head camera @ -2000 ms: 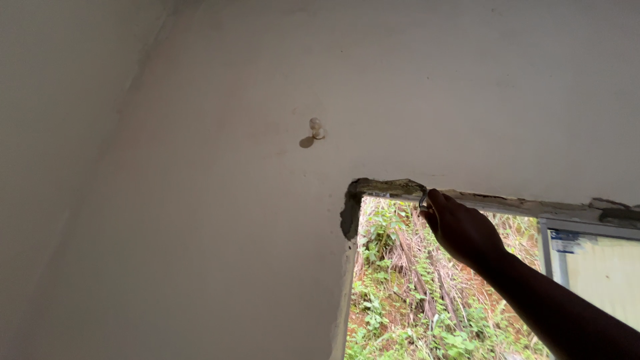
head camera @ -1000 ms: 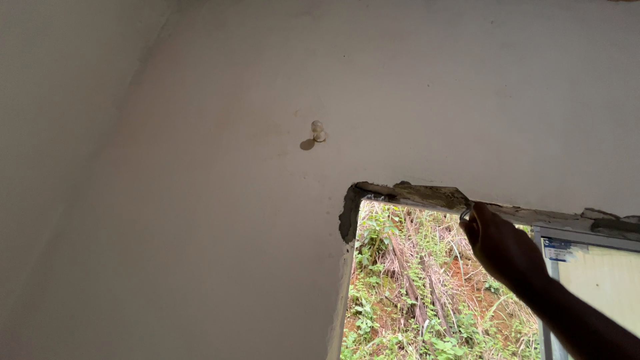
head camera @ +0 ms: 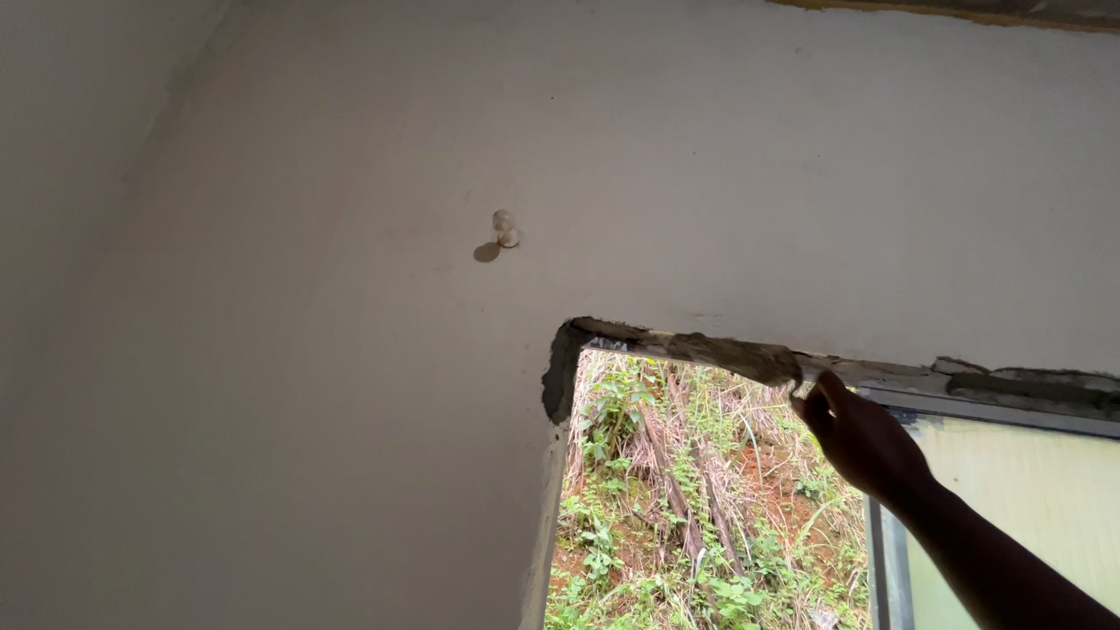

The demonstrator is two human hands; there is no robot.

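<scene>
My right hand (head camera: 857, 437) reaches up from the lower right to the top edge of a window opening. Its fingers are closed around a small tool, which looks like a trowel; a thin curved metal shank shows at the fingertips. To the left of the fingers, a dark, mortar-covered shape (head camera: 735, 357), apparently the trowel blade, lies along the upper edge of the opening. Wet-looking grey mortar (head camera: 560, 376) covers the upper left corner, and more mortar (head camera: 1041, 391) runs above the window frame at right. My left hand is out of view.
A sliding window panel (head camera: 1006, 516) in a metal frame (head camera: 884, 560) stands right of the opening, partly behind my forearm. A pale knob-like fitting (head camera: 505, 229) sticks out of the plastered wall (head camera: 350, 350). Outside is a slope (head camera: 682, 490) with plants and red soil.
My right hand has moved to the right along the top edge of the opening, away from its left corner, with the tool still in it. The view has shifted slightly.
</scene>
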